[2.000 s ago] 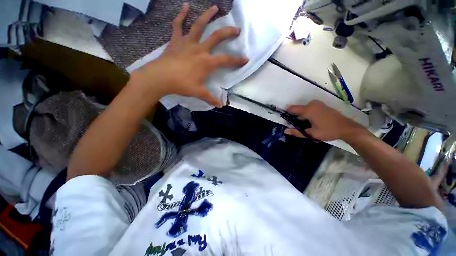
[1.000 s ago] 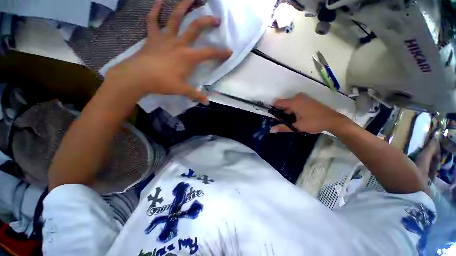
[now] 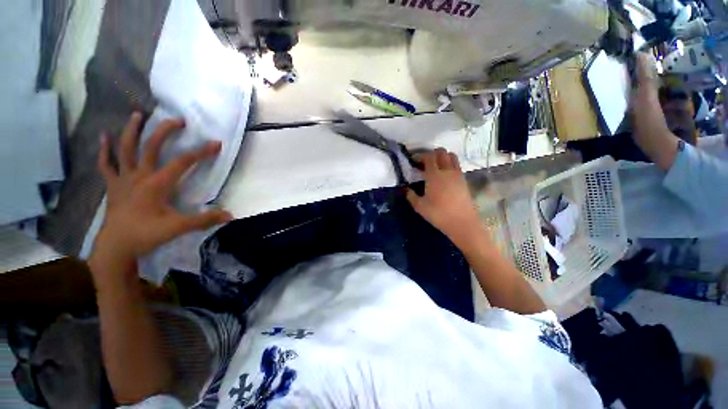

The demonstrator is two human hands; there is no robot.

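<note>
My left hand lies spread, fingers apart, over the white-backed piece and the brown-grey fabric at the left of the table. My right hand holds the black-handled fabric shears at the table's front edge. Their blades point up and left over the white table top, slightly apart and blurred, away from the cloth. Part of the cloth is hidden under my left hand.
The sewing machine head spans the top. Snips and a green-yellow pen lie beneath it. A dark phone-like rectangle lies right. A white perforated basket holds offcuts. Another person's arm shows at far right. Brown pieces lie lower left.
The view has swung right, showing the basket and another person. The shears have lifted from the cloth's lower edge and now point up-left over the table. My left hand stays spread on the cloth.
</note>
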